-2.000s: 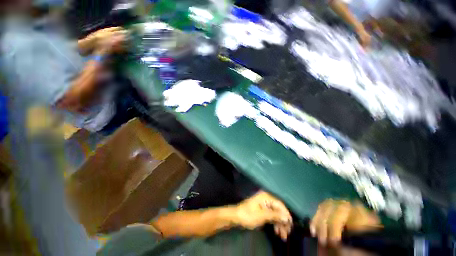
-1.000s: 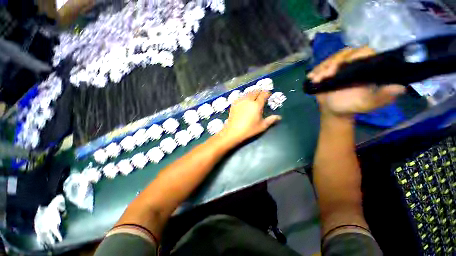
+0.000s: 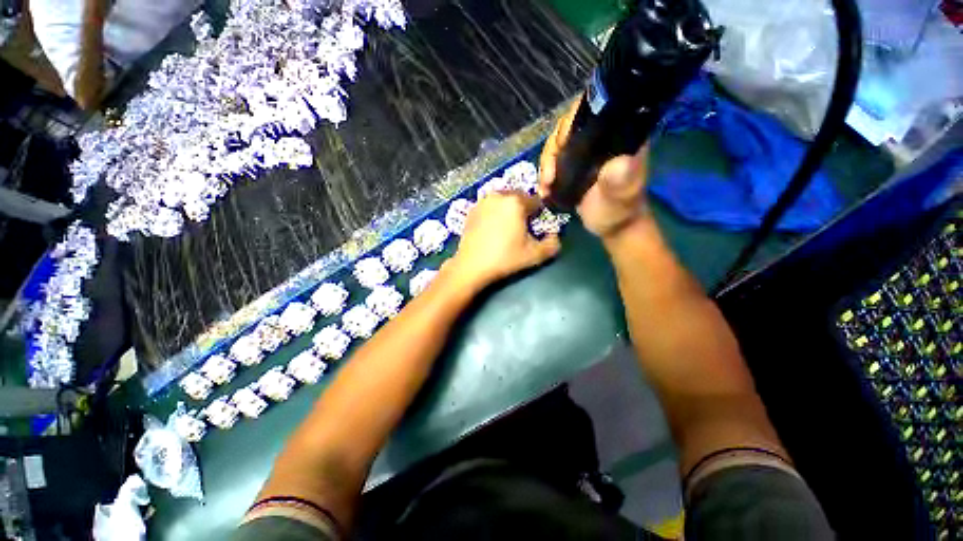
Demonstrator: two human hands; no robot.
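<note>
My right hand [image 3: 612, 192] is closed around a black electric screwdriver [image 3: 634, 90], held upright and tilted, with its narrow tip pointing down at a white plastic assembly [image 3: 548, 222]. My left hand [image 3: 501, 235] lies on the green mat [image 3: 496, 338] with its fingertips at that assembly, holding it under the tip. Whether the tip touches a screw cannot be seen. Two rows of white assemblies [image 3: 329, 341] run from the lower left up to my hands. My left hand hides part of the rows.
A heap of white parts [image 3: 232, 116] lies on the black surface [image 3: 422, 116] beyond the rows. A blue cloth [image 3: 739, 169] and clear bags [image 3: 781, 63] lie right. The cord [image 3: 808, 164] hangs right. A parts tray [image 3: 919, 370] is lower right, a small bag [image 3: 169, 456] lower left.
The view has swung from the left part of the bench to the rows. The screwdriver has turned from level to tip-down and moved left to the assembly beside my left hand.
</note>
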